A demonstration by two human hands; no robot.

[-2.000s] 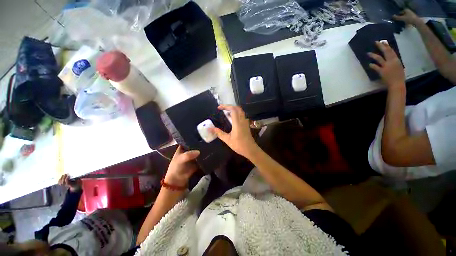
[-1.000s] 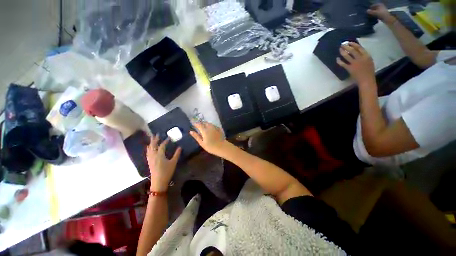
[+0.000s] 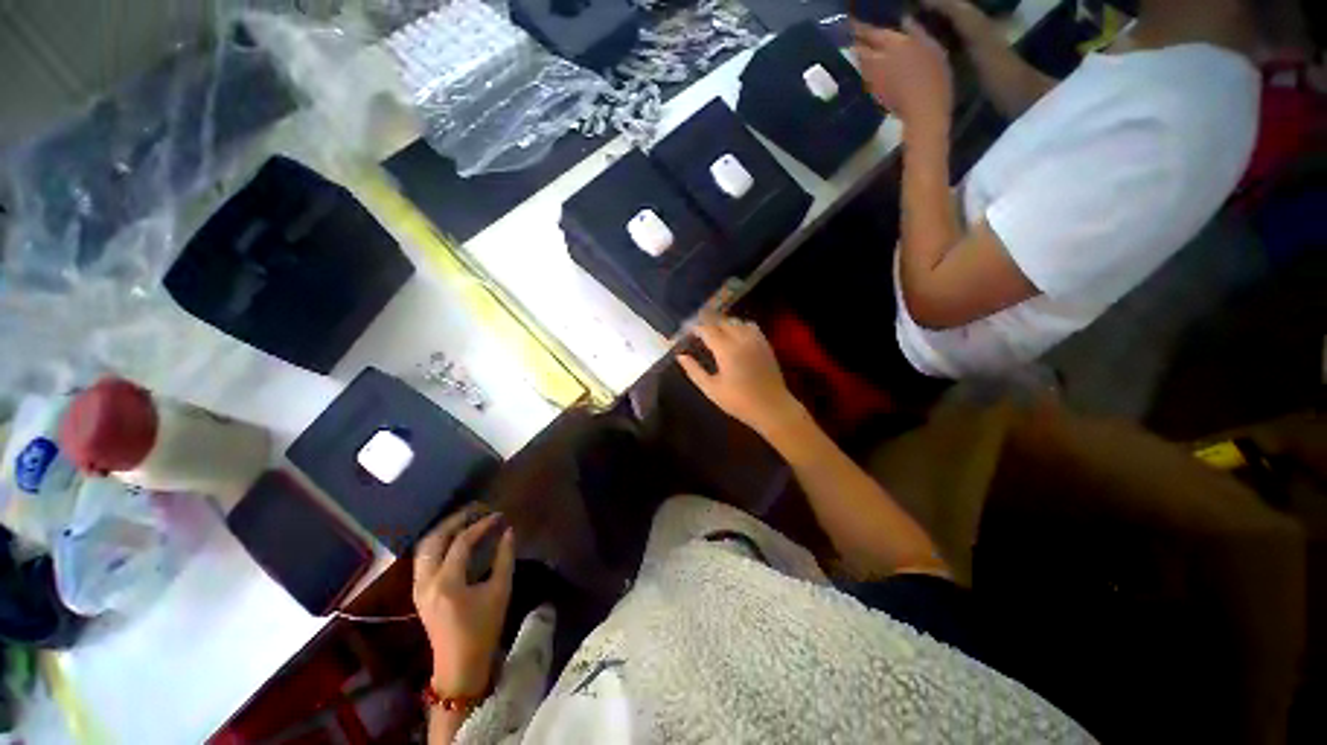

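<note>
A black tray [image 3: 349, 422] with a white rounded-square item [image 3: 384, 456] in its centre lies on the table in front of me. My left hand [image 3: 463, 571] is at its near corner, fingers bent and apart; whether they touch it is unclear. Two more black trays stand side by side further right, one [image 3: 604, 211] with a white item [image 3: 649, 232], the other [image 3: 710, 131] with a white item [image 3: 732, 176]. My right hand [image 3: 739, 367] is at the table edge just below them, fingers spread, with nothing visible in it.
A phone [image 3: 299, 542] lies beside the near tray. A flask [image 3: 197, 448] stands left, by plastic bags [image 3: 124, 546]. A large open black box [image 3: 291, 262] stands behind. Coiled cables [image 3: 655, 66] lie at the back. Another person [image 3: 1055, 189] works at the right, near another tray [image 3: 786, 102].
The view has turned right. My left hand has moved off the tray face to its near corner. My right hand has moved right from that tray to below the paired trays.
</note>
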